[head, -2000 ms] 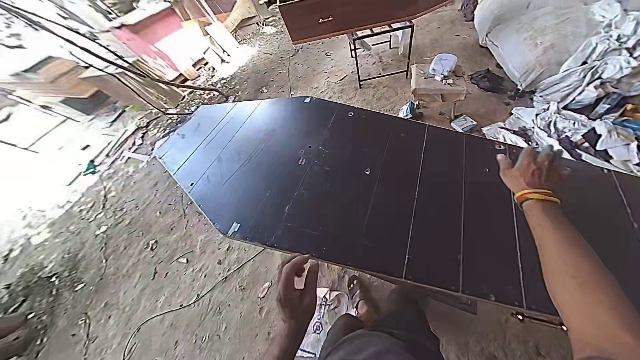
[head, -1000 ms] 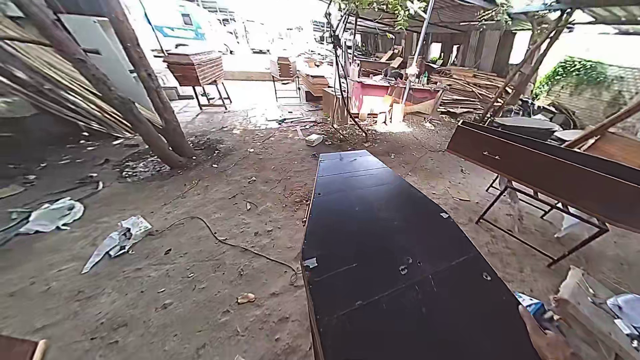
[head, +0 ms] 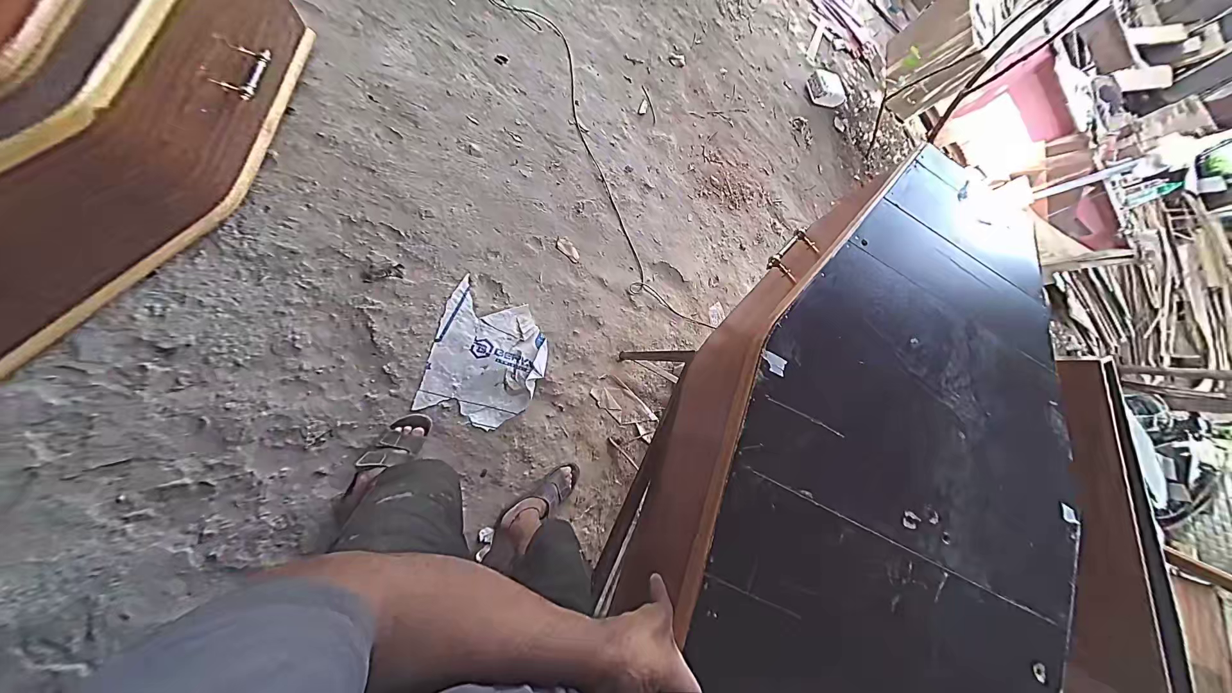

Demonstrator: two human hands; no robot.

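My left hand [head: 654, 645], with no band at its wrist, reaches in from the lower left to the near edge of a long wooden coffin. Its thumb lies against the brown side panel [head: 710, 423]; the fingers run out of view at the bottom, so their grip is hidden. Black and scuffed, the coffin's broad upward face [head: 895, 404] has thin lines across it and small pale scraps stuck on. A metal handle [head: 794, 255] is fixed to the brown side. My right hand is outside the picture.
At the upper left stands another brown coffin piece [head: 144, 183] with a metal handle. A torn printed plastic sheet [head: 486, 356] and a thin cord [head: 602, 164] lie on the dirt ground. Another brown panel [head: 1116, 520] is beyond the black face; wood scraps [head: 1174, 308] are piled at the right.
The view has swung down and turned strongly. My right hand, on the black face two seconds ago, is out of view. My left hand now meets the coffin's edge.
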